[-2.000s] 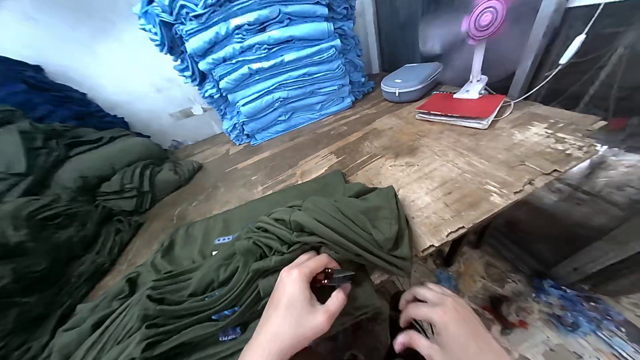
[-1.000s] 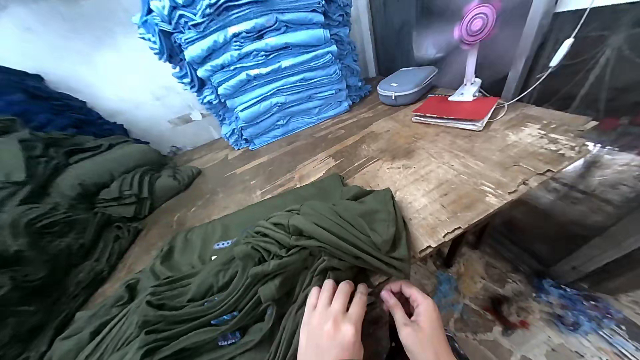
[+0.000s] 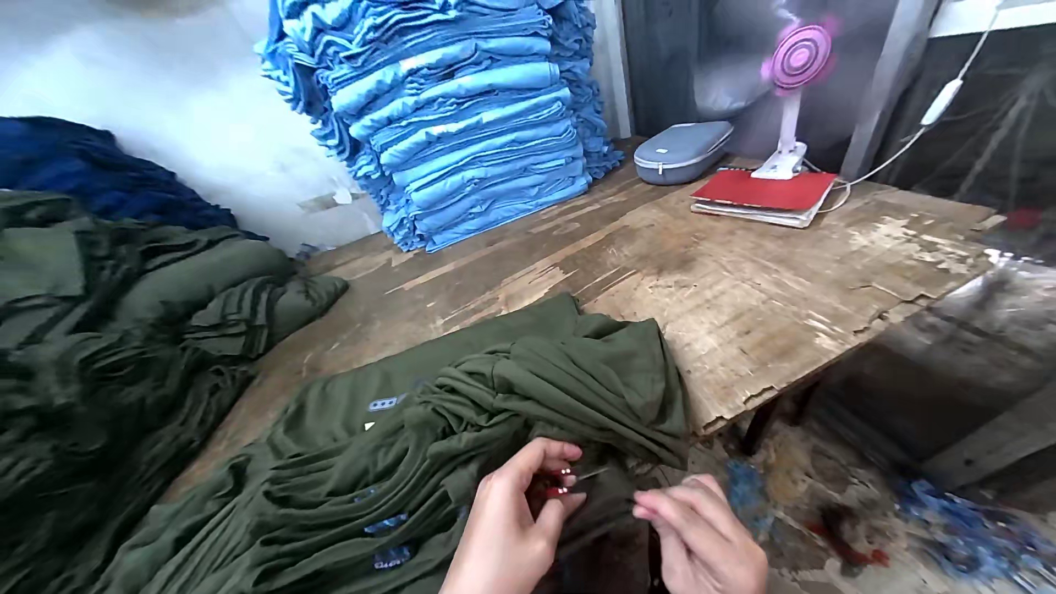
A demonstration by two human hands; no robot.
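Several dark green garments [image 3: 495, 388] lie bunched over the near table edge, with small blue-and-white prints on some of them. My left hand [image 3: 507, 520] is curled around a small red and metal tool [image 3: 559, 487], which looks like thread snips; its thin metal tip points right. Just to the right, my right hand [image 3: 701, 536] has thumb and forefinger pinched together on a small dark bit, perhaps thread or a fabric edge. Dark green cloth hangs between and below the hands. The fingers partly hide the tool.
The worn wooden table [image 3: 660, 280] holds a tall stack of light blue garments [image 3: 487, 140], a grey zip case [image 3: 683, 153] and a pink fan [image 3: 799, 62] on a red book [image 3: 763, 190]. Dark green garments [image 3: 165, 297] are heaped left. Fabric scraps [image 3: 973, 528] litter the floor.
Two seconds ago my right hand was loosely curled; one second ago both hands were close together at the cloth. Now they are apart, with the right fingertips pinched and the tool showing in my left.
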